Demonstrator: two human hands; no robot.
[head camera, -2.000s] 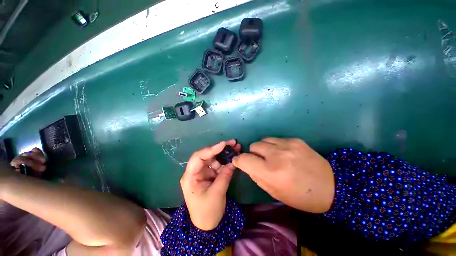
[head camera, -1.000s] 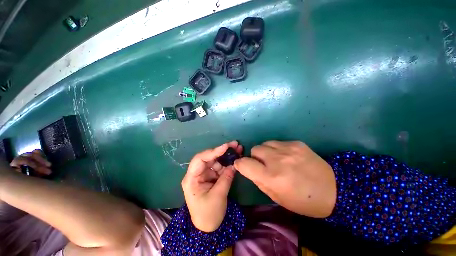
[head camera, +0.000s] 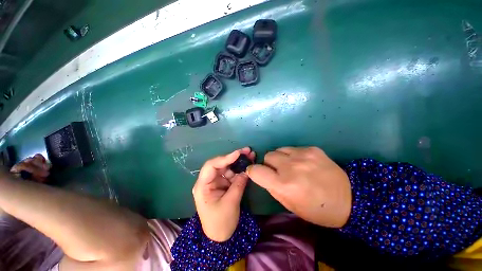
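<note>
My left hand holds a small black plastic housing between its thumb and fingers. My right hand is at the housing's right side, its thumb and fingertips pressed together there; whether they grip the housing or something small is hidden. Ahead lies a cluster of black housings, some open side up. Nearer me, one more black housing lies between a green circuit board and a small board with a metal-cased connector. Another bright green board lies just above it.
A neighbour's bare arm reaches in from the lower left, with a hand beside a black bin. A white strip edges the green work surface. Beyond it small parts lie on a green band.
My hands have stayed almost in place around the black housing. The small parts beyond the white strip have shifted left and down. The neighbour's arm has moved slightly.
</note>
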